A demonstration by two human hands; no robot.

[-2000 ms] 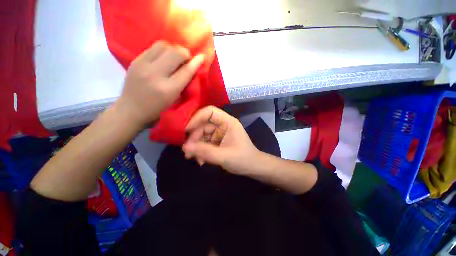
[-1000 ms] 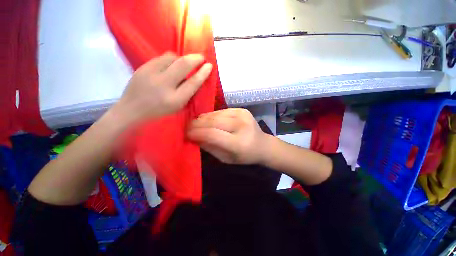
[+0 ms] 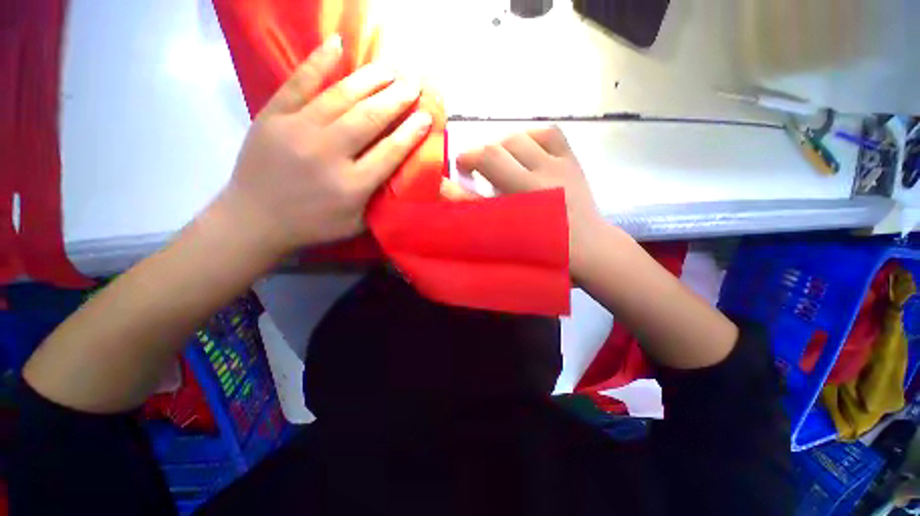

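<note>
A red cut piece (image 3: 484, 247) runs from the glare at the top of the view down over the table's front edge, its lower end turned out to the right. My left hand (image 3: 318, 151) lies on the red cloth with fingers spread and presses it to the table. My right hand (image 3: 530, 176) is behind the turned end of the cloth, with its fingertips and thumb at the cloth's right edge. The thumb is partly covered, and the grip there is partly hidden. The needle area is not visible in the glare.
Long red panels (image 3: 30, 141) lie at the table's left. A dark flat object (image 3: 630, 15) is at the top. Snips (image 3: 813, 149) lie at the right. A blue crate (image 3: 762, 287) with red and mustard cloth stands lower right; another blue crate (image 3: 237, 373) stands lower left.
The lower end of the red piece has swung from the lap up and to the right. My right hand has moved up onto the table side. The view has shifted, showing the dark flat object.
</note>
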